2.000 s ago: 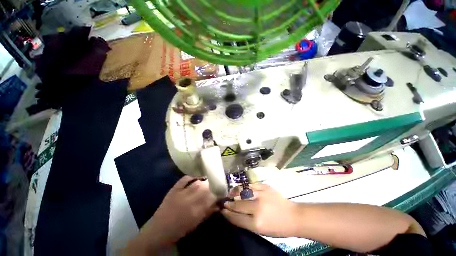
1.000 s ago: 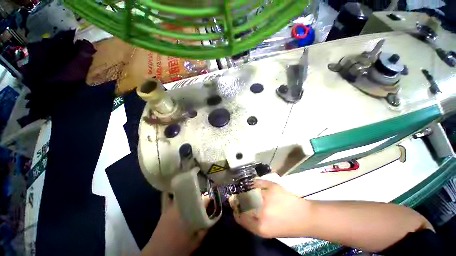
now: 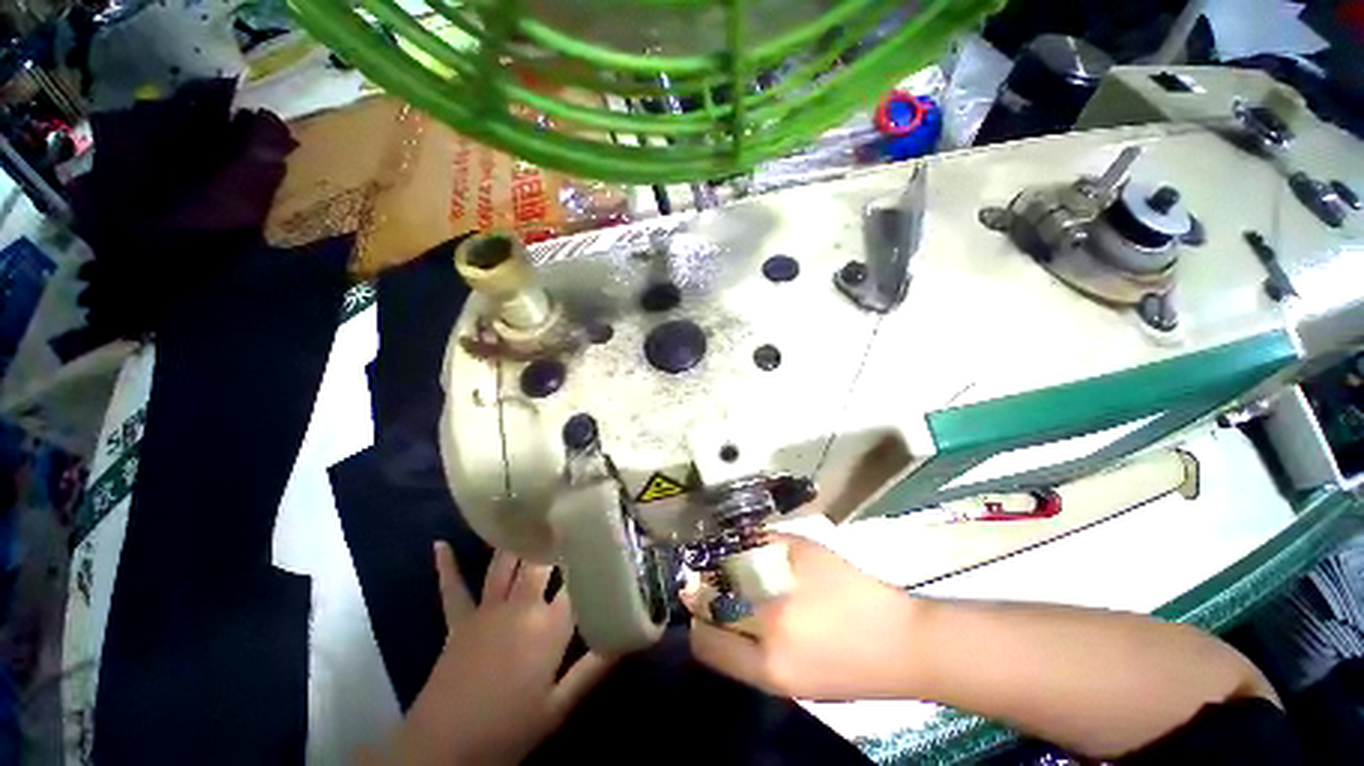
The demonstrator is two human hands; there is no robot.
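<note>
The cream sewing machine head point(image 3: 598, 329) has its needle area at the lower left, largely hidden by a cream guard point(image 3: 606, 561) and my right hand. My right hand point(image 3: 808, 621) is at the needle area, its fingertips by the small metal parts; what they hold cannot be seen. My left hand point(image 3: 509, 659) lies with fingers spread on a black fabric panel point(image 3: 404, 531), left of the guard. More black cloth point(image 3: 673, 718) lies below the needle area.
A green fan cage point(image 3: 658, 90) hangs over the head. Another black panel point(image 3: 210, 509) lies at left beside white pieces point(image 3: 337, 434). Brown cardboard point(image 3: 397, 187) is behind the machine. Red snips point(image 3: 1025, 504) lie under the arm. A bobbin winder point(image 3: 1144, 225) is on top.
My left hand has moved left from the needle area and its fingers are spread on the cloth. My right hand stays by the needle area. The view has shifted slightly.
</note>
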